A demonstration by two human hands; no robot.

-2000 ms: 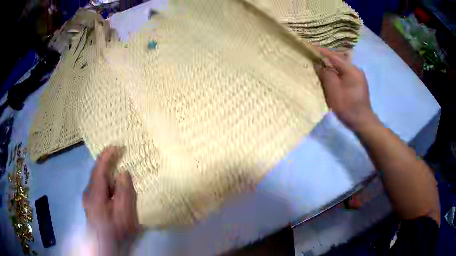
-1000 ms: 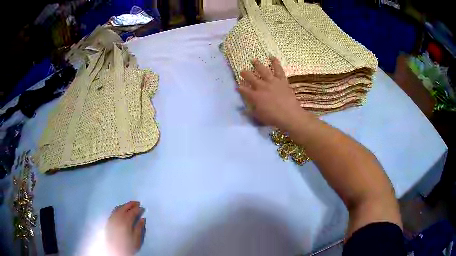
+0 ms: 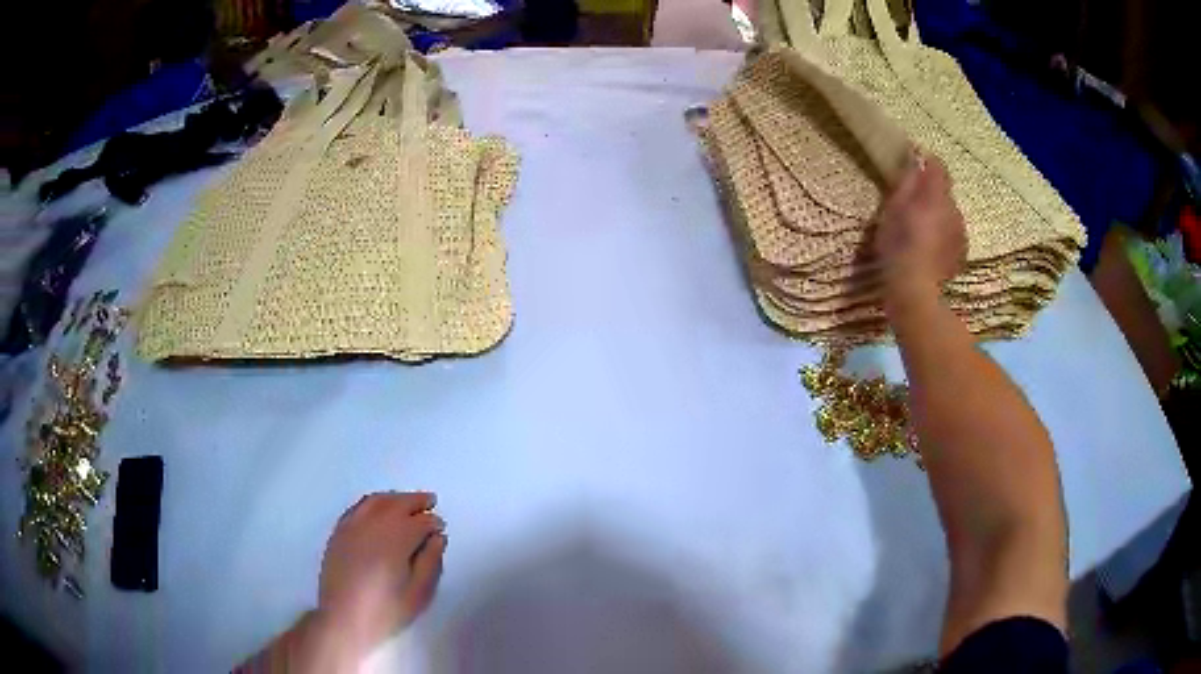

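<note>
My right hand (image 3: 919, 227) is at the near part of the thick stack of woven tan panels (image 3: 803, 250) at the upper right. It grips the edge of the top panel (image 3: 850, 112), which is lifted and folded back, slightly blurred. My left hand (image 3: 382, 553) is low at the centre left over the sheeting, with fingers curled; whether it holds something small cannot be told.
The other pile of panels with straps (image 3: 356, 250) lies at the upper left. Gold hardware (image 3: 863, 411) is heaped below the right stack, beside my forearm. More gold hardware (image 3: 63, 454) spreads at the left edge, next to a black phone (image 3: 137, 523). The table has pale sheeting (image 3: 619, 395).
The large panel held two seconds ago is out of my hands. My right hand has moved from the top of the right stack to its panel edge, lifting it. The view has shifted.
</note>
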